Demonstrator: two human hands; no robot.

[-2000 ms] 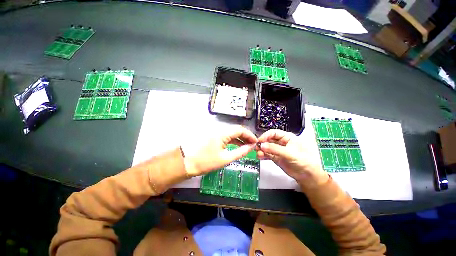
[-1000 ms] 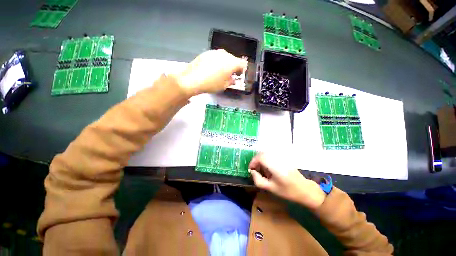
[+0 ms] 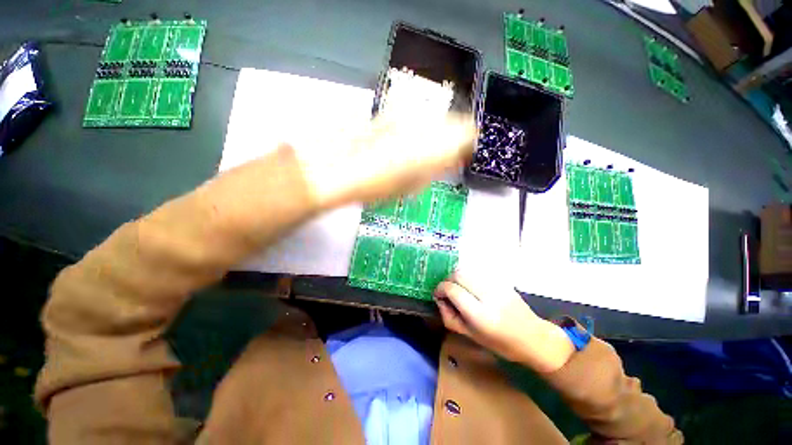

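A green circuit board panel [image 3: 404, 248] with a pale middle band lies on white paper in front of me. My left hand [image 3: 391, 152] is blurred over the panel's top edge, by the near side of the bins; its fingertips and anything in them cannot be made out. My right hand [image 3: 482, 317] is at the panel's lower right corner with fingers curled together; whether it holds the corner or a small part is unclear. The left black bin [image 3: 447, 54] holds white components [image 3: 415, 89]. The right black bin [image 3: 540, 130] holds dark components [image 3: 501, 149].
A second panel [image 3: 602, 213] lies on the right white paper [image 3: 673, 252]. More panels lie at the left [image 3: 146, 74], back [image 3: 537, 52] and far right [image 3: 666, 67] on the dark green bench. A dark packet [image 3: 22, 96] is far left; a slim dark object [image 3: 749, 271] is far right.
My left hand has moved from the white components down and right, towards the panel's top edge. My right hand stays at the lower right corner. The view has shifted.
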